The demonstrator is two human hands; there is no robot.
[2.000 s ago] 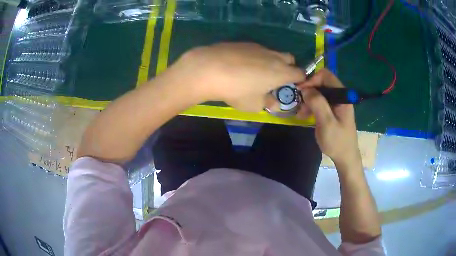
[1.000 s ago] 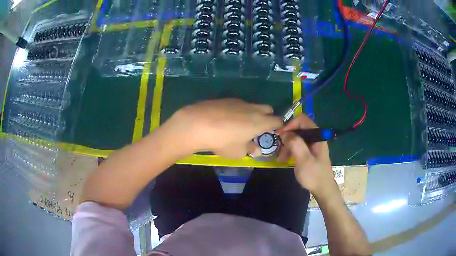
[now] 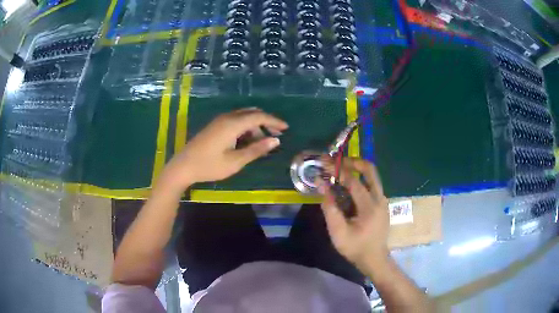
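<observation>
The round metal test base [image 3: 301, 173] lies on the green mat near its front edge, partly covered by my right fingers. My right hand [image 3: 357, 211] is at the base's right side, gripping the dark test probe [image 3: 343, 199], blurred. My left hand [image 3: 224, 147] is raised left of the base, apart from it. A small dark thing, apparently the component [image 3: 268, 131], is between its thumb and fingers, mostly hidden. The silver cable connector [image 3: 343, 139] runs up and right from the base.
A clear tray [image 3: 269, 82] with rows of components and some unfilled pockets lies beyond my hands. More filled trays stand at the left [image 3: 46, 116] and right [image 3: 527, 122]. The red probe lead [image 3: 339, 158] and dark base cable [image 3: 404, 61] run up right. Cardboard boxes [image 3: 417, 229] sit below the edge.
My left hand has moved left, away from the base, and the component has left the base. My right hand has turned the probe from sideways to pointing more downward. The lead has shifted left.
</observation>
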